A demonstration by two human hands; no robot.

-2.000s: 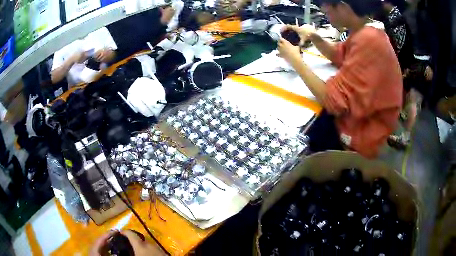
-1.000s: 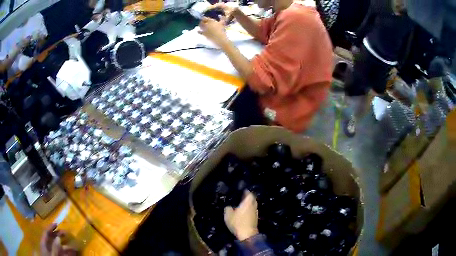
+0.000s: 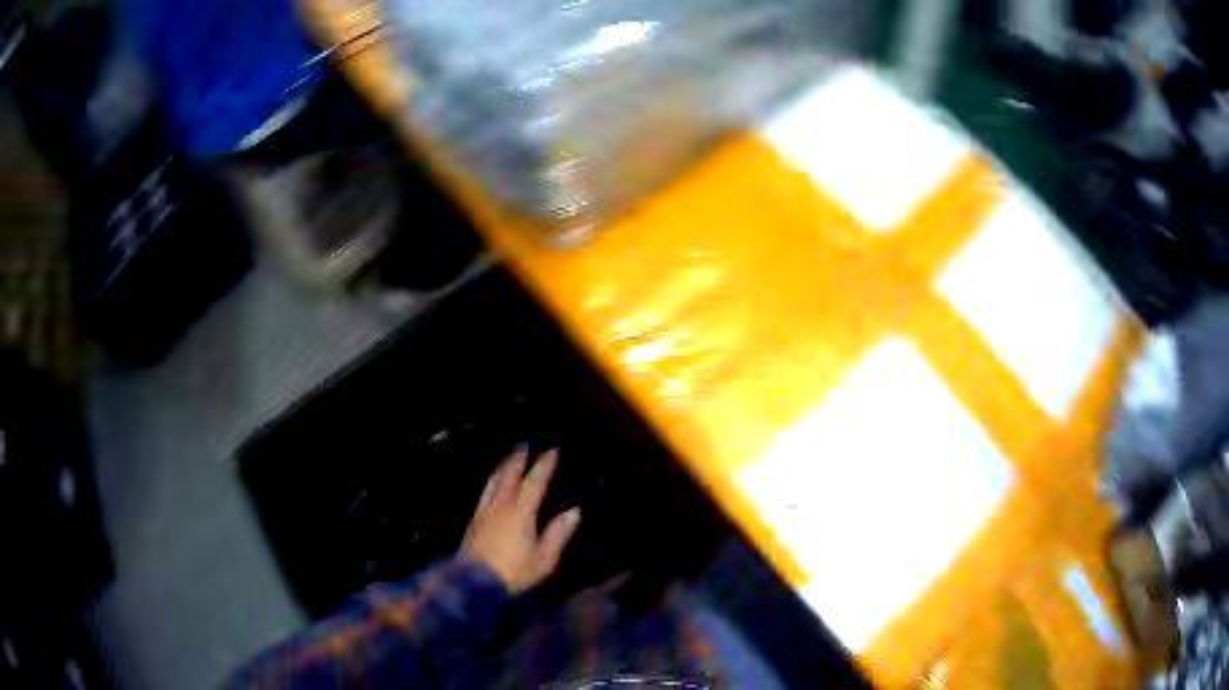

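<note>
My left hand [image 3: 519,526] is over a large black tub [image 3: 391,418] beside the bench, low in the centre of the view. Its fingers are spread and nothing shows in it. The tub's inside is very dark, so its contents cannot be told apart. My right hand cannot be made out. The picture is blurred.
The white bench surface [image 3: 883,472] with shiny orange-yellow tape [image 3: 674,297] lies right of the tub. Clear plastic [image 3: 539,81] lies at its upper end. Grey floor [image 3: 175,445] is at left, with a blue item [image 3: 236,68] at upper left.
The view has swung left, from the round bin of black housings to the black tub. My right hand, earlier in the round bin, is out of sight; my left hand is over the tub.
</note>
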